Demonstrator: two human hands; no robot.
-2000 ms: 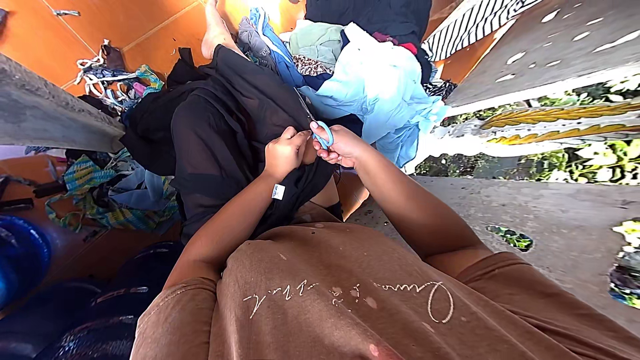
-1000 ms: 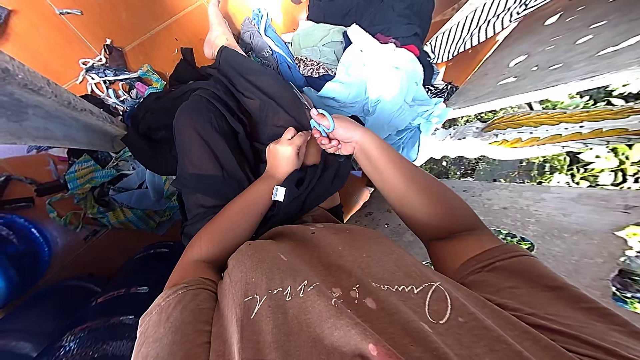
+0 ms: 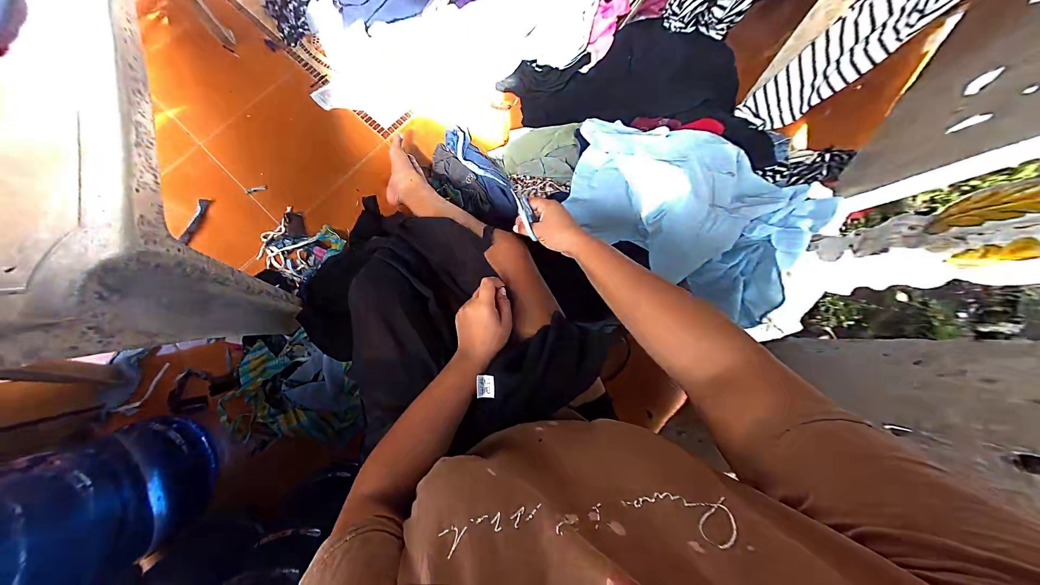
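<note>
Black cloth (image 3: 398, 325) lies over my lap and lower legs, with a small white label (image 3: 485, 386) near my left wrist. My left hand (image 3: 484, 318) is closed on the cloth beside my bare shin. Farther forward, my right hand (image 3: 552, 225) grips scissors (image 3: 526, 213) with light blue handles; their blades point up and away and partly blend with the clothes behind. The scissors are apart from my left hand. Just beyond and right of them lies a light blue garment (image 3: 666, 195), next to a grey-green one (image 3: 543, 154).
Orange floor tiles (image 3: 236, 122) show ahead and left, with cloth scraps (image 3: 301, 250). A concrete edge (image 3: 187, 284) stands at the left, above blue plastic containers (image 3: 106, 487). More clothes (image 3: 634, 77) are piled ahead, and a concrete ledge (image 3: 910, 390) runs at the right.
My right hand has moved forward with the scissors, away from my left hand, which it was close beside. My bare shin now shows between them. The view takes in more ahead.
</note>
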